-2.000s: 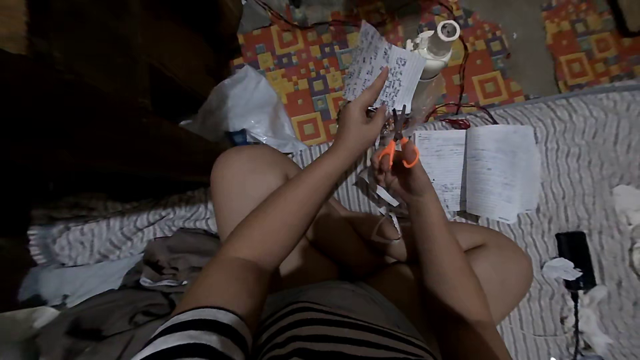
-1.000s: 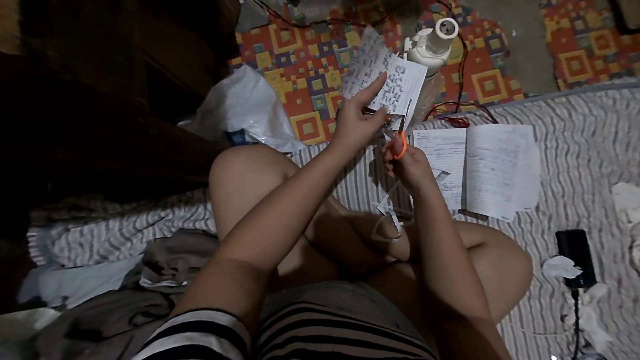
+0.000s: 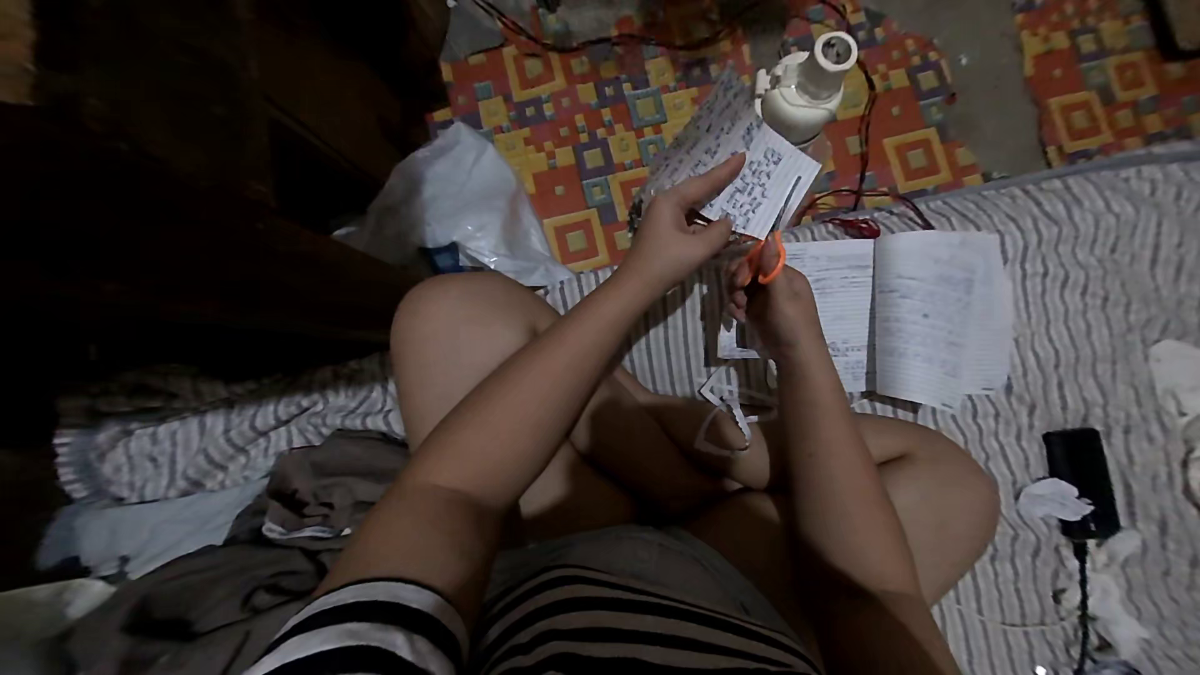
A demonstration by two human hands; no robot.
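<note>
My left hand (image 3: pixel 677 230) grips a sheet of lined, handwritten paper (image 3: pixel 757 178), with the thumb and a finger on its lower edge. Orange-handled scissors (image 3: pixel 769 258) are in my right hand (image 3: pixel 776 305), their blades at the right part of the sheet. Below my hands, thin cut strips of paper (image 3: pixel 729 412) lie over my crossed legs. An open notebook (image 3: pixel 937 314) with handwritten pages rests on the striped cloth just right of my right hand.
A white lamp-like object (image 3: pixel 804 89) stands beyond the paper on the patterned mat (image 3: pixel 600 159). At the left is a white plastic bag (image 3: pixel 459 192). A black device (image 3: pixel 1083 478) with a cord and crumpled paper (image 3: pixel 1055 500) lie at the right. Dark cables run behind the notebook.
The scissors have turned, with their blades now pointing up along the sheet's right part. The left hand still holds the paper in about the same place.
</note>
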